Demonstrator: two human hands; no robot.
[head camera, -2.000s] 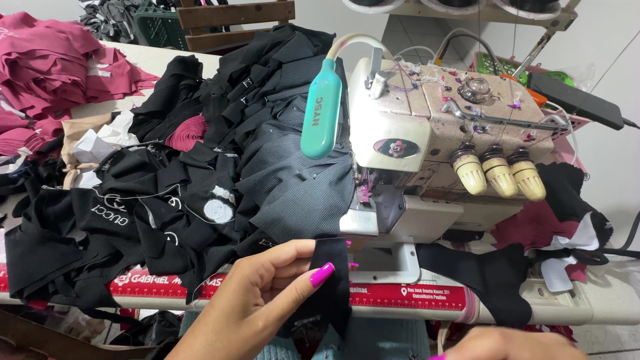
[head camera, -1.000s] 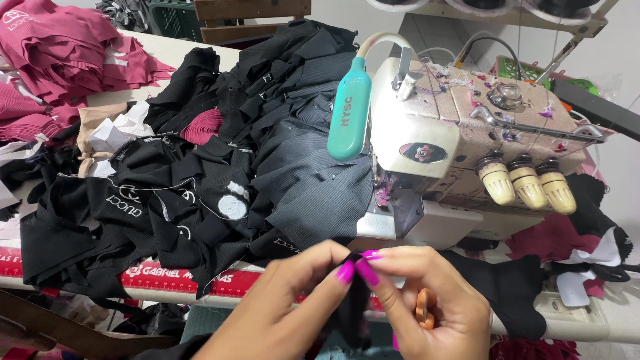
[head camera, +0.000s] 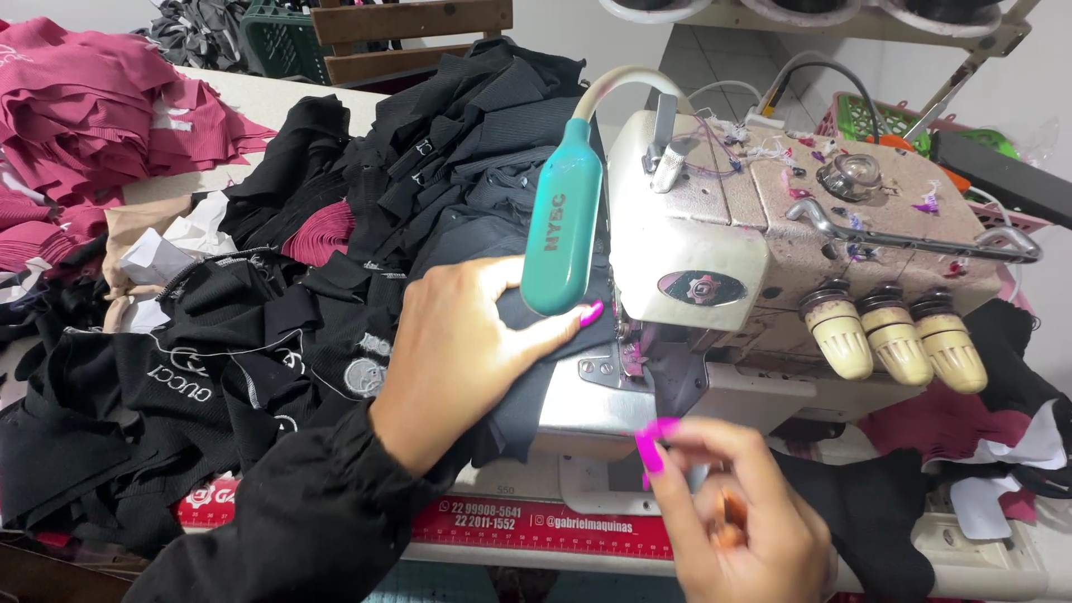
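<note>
My left hand (head camera: 469, 343) reaches over the dark ribbed fabric (head camera: 477, 226) just left of the serger's presser foot, behind the lower end of the teal lamp (head camera: 563, 226); the thumb is spread and the other fingertips are hidden. My right hand (head camera: 737, 494) is in front of the serger (head camera: 687, 260), below its metal plate (head camera: 595, 394). Thumb and index finger are pinched together, and whether fabric or thread lies between them cannot be told. An orange-handled small tool (head camera: 729, 517) is held in the curled fingers of that hand.
Black printed garment pieces (head camera: 167, 385) cover the left side, with pink fabric (head camera: 92, 109) behind. Three cream tension knobs (head camera: 896, 343) project from the serger. A red ruler strip (head camera: 544, 528) runs along the front edge. Black fabric (head camera: 871, 502) lies at the right.
My left hand has moved from the table's front up to the fabric beside the serger. The hands, together one second ago, are now apart. The dark piece held between them no longer shows there.
</note>
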